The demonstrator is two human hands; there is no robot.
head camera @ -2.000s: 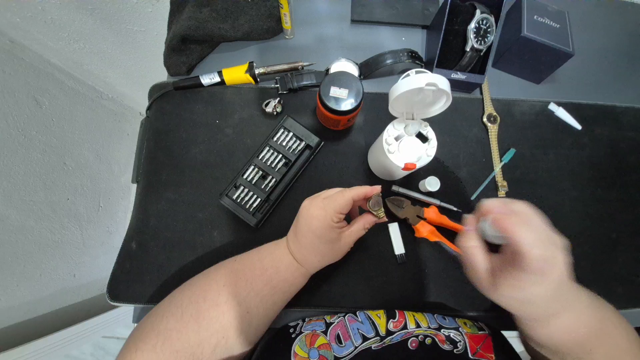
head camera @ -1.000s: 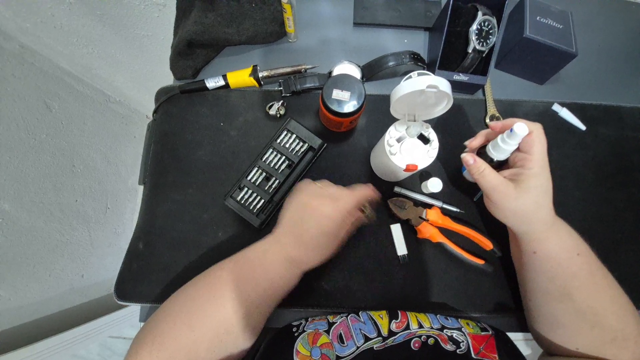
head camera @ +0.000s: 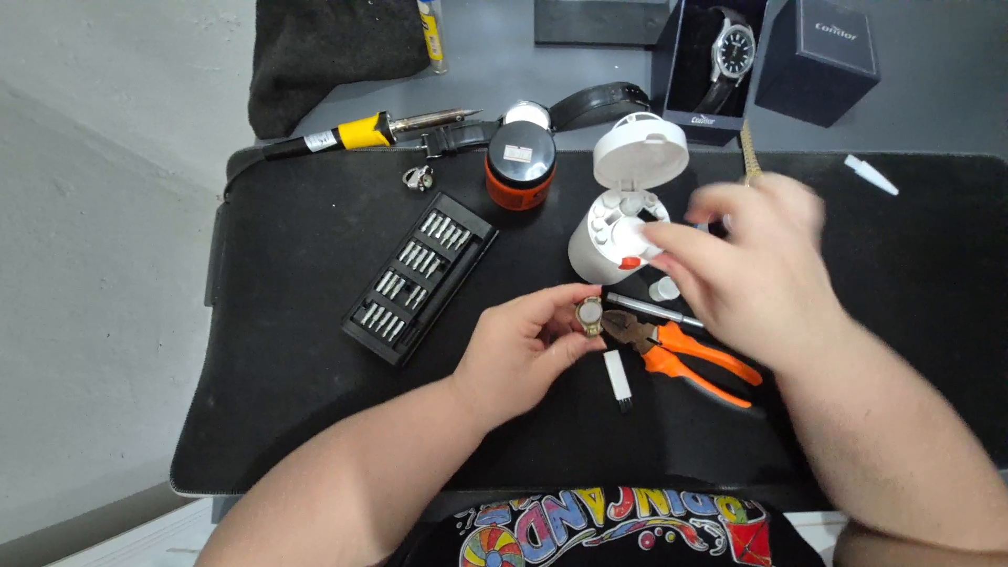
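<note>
My left hand (head camera: 524, 346) pinches a small gold-toned watch (head camera: 589, 313) between thumb and fingers, just left of the jaws of the orange-handled pliers (head camera: 697, 354). My right hand (head camera: 760, 260), partly blurred, reaches over the right side of a white round container (head camera: 602, 248) with its lid raised. Its thumb and a finger are at a white piece (head camera: 630, 235) on the container's top; whether they grip it is unclear. Below lie a small white cap (head camera: 664, 289), a metal screwdriver handle (head camera: 650, 307) and a small white brush (head camera: 618, 376) with dark bristles.
A black bit case (head camera: 421, 276) lies left, with a soldering iron (head camera: 370, 132) behind it. A black-lidded red jar (head camera: 520, 169) stands before a black-strapped watch (head camera: 461, 138). At the back are a boxed watch (head camera: 732, 53) and a dark blue box (head camera: 819, 63).
My left hand, blurred a second ago, now shows the small watch held. My right hand has moved left to the white container; the white-topped bottle it held is no longer clearly seen.
</note>
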